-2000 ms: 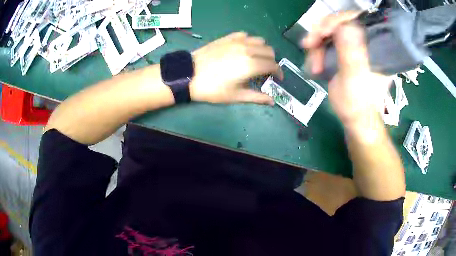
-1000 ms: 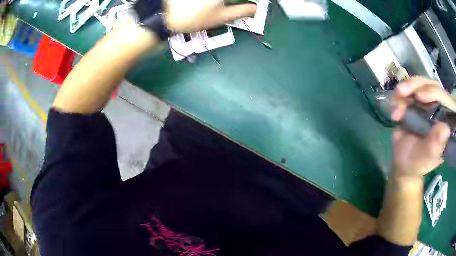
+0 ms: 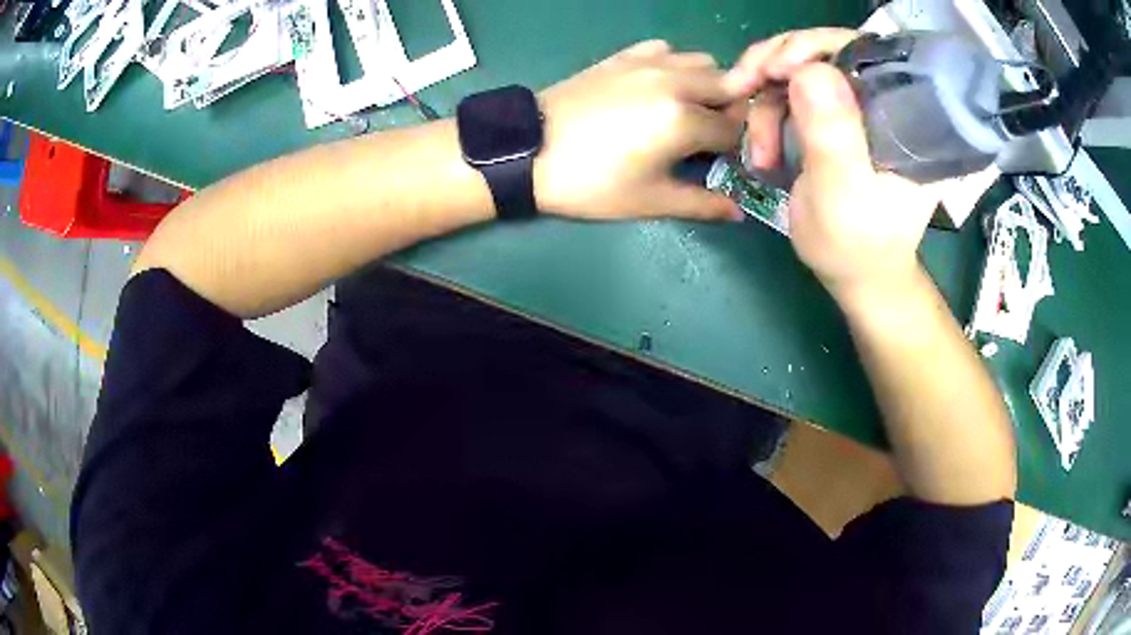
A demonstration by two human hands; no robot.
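My left hand (image 3: 639, 137), with a black watch on the wrist, lies over a white plastic frame and holds it on the green bench. Only the frame's end with a green circuit board (image 3: 757, 196) shows, between my hands. My right hand (image 3: 837, 161) is closed around the thick grey electric screwdriver (image 3: 924, 106), which lies across the hand. The screwdriver's tip is hidden by my fingers, so I cannot tell whether it touches the board. Most of the frame is hidden too.
A pile of white frames (image 3: 205, 56) lies at the upper left of the green bench (image 3: 558, 292). More frames (image 3: 1013, 267) and a small stack (image 3: 1064, 399) lie at the right. A pale metal screw feeder (image 3: 1048, 149) stands behind the screwdriver. A red stool (image 3: 62, 186) is at the left.
My left hand has come from the frame pile back to the bench middle and now holds a frame. My right hand has moved with the screwdriver from the feeder side to that frame.
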